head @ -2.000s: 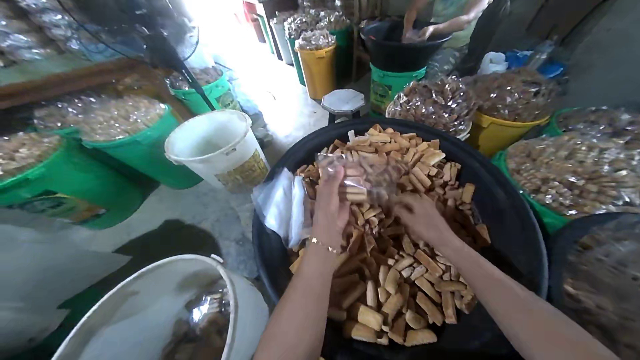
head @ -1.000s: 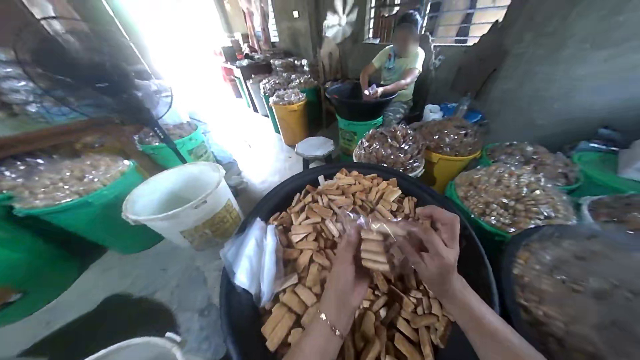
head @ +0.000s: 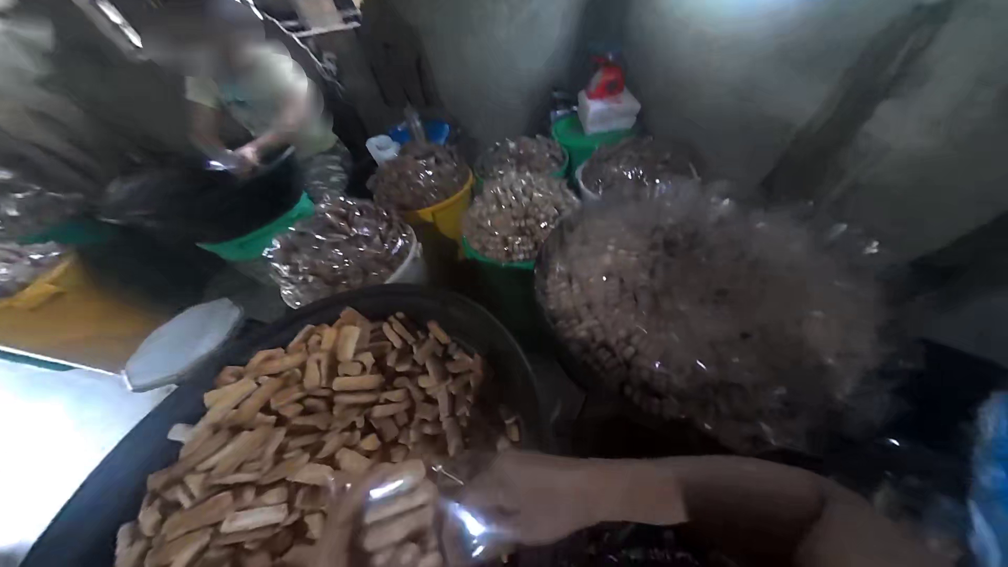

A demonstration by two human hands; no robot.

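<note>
A clear plastic bag of stacked biscuit sticks (head: 398, 516) is at the bottom centre, over a heap of loose biscuit sticks (head: 315, 417) in a large black tub (head: 512, 346). My right hand (head: 504, 500) grips the bag's side from the right, its fingers partly hidden by glare and blur. My left hand (head: 339, 520) is at the bag's left side, blurred and mostly cut off by the frame's lower edge, and it holds the bag there.
Behind the tub stand a white bucket (head: 409, 264) and a yellow bucket (head: 449, 213) of bagged goods. A large heap of filled bags (head: 709, 307) lies to the right. A white stool (head: 185, 342) touches the left side. A co-worker (head: 260, 102) works over another dark tub (head: 236, 197).
The view has swung right and down. One second ago both hands held the bag over the middle of the heap; now it is low in the frame, with my right forearm stretched across from the right.
</note>
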